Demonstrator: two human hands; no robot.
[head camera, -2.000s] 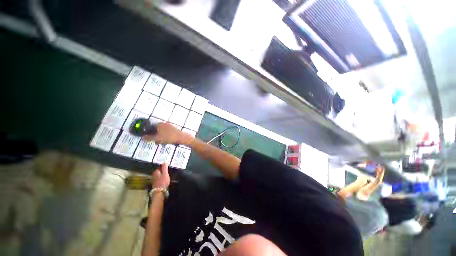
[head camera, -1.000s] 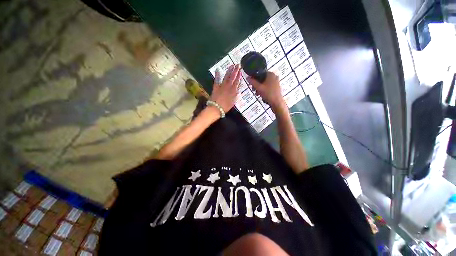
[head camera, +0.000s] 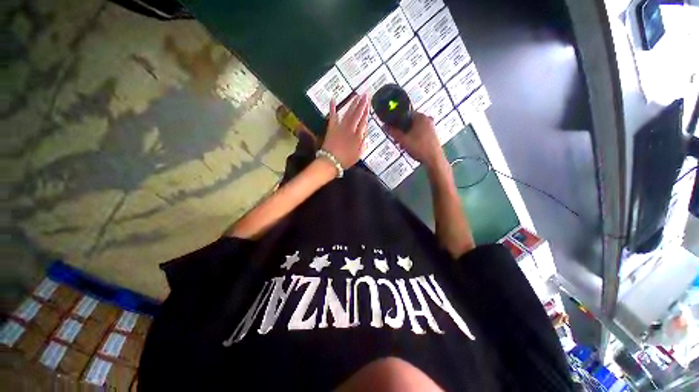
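Note:
A tight block of small white-labelled product boxes (head camera: 408, 60) lies on the green bench top (head camera: 264, 34). My right hand (head camera: 415, 138) grips a black barcode scanner (head camera: 392, 106), its head over the boxes with a green light on top. My left hand (head camera: 346, 134), with a beaded bracelet at the wrist, rests flat on the boxes at the block's near edge, beside the scanner. It holds nothing that I can see. The scanner's thin cable (head camera: 490, 168) loops over the bench to the right.
Red-ended boxes (head camera: 524, 241) stand on the bench at the right. A keyboard (head camera: 655, 178) and a smartphone (head camera: 651, 23) lie on the white shelf. Brown cartons (head camera: 84, 329) with white labels stand by a blue pallet (head camera: 103, 287) on the floor, lower left.
Since the oldest frame the view has turned and my left hand has come onto the boxes. Since one second ago the hands have barely moved, and the scanner's green light now shows.

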